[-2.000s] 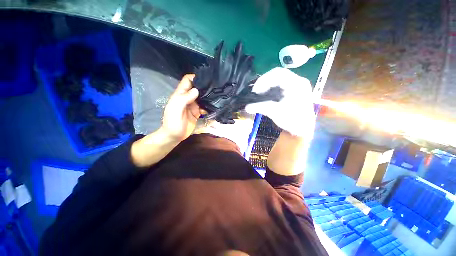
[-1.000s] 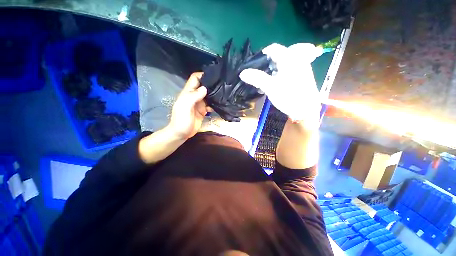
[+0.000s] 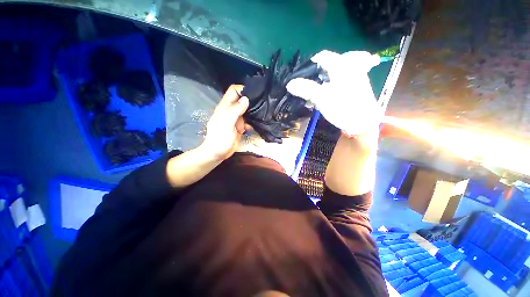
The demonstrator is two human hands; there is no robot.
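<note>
A black spiky piece (image 3: 272,103) is held above my lap, in front of the green bench edge, its pointed locks spreading up and down. My bare left hand (image 3: 228,120) grips its left side, with thumb and fingers at the rim. My gloved right hand (image 3: 347,93), white and washed out by glare, grips its upper right side, with thumb and fingers on the locks. The piece's underside and the fingers behind it are hidden.
The green bench (image 3: 255,29) bears a black pile (image 3: 380,16) at the back right. A lit box (image 3: 465,75) glows at right. A blue tray of black clumps (image 3: 107,165) is at left. A tray of ridged rows (image 3: 317,162) is below my right hand. A carton (image 3: 433,194) and blue crates (image 3: 494,243) stand lower right.
My right hand has moved up along the piece from its lower right side, and the piece has turned in my hands. The view has shifted slightly.
</note>
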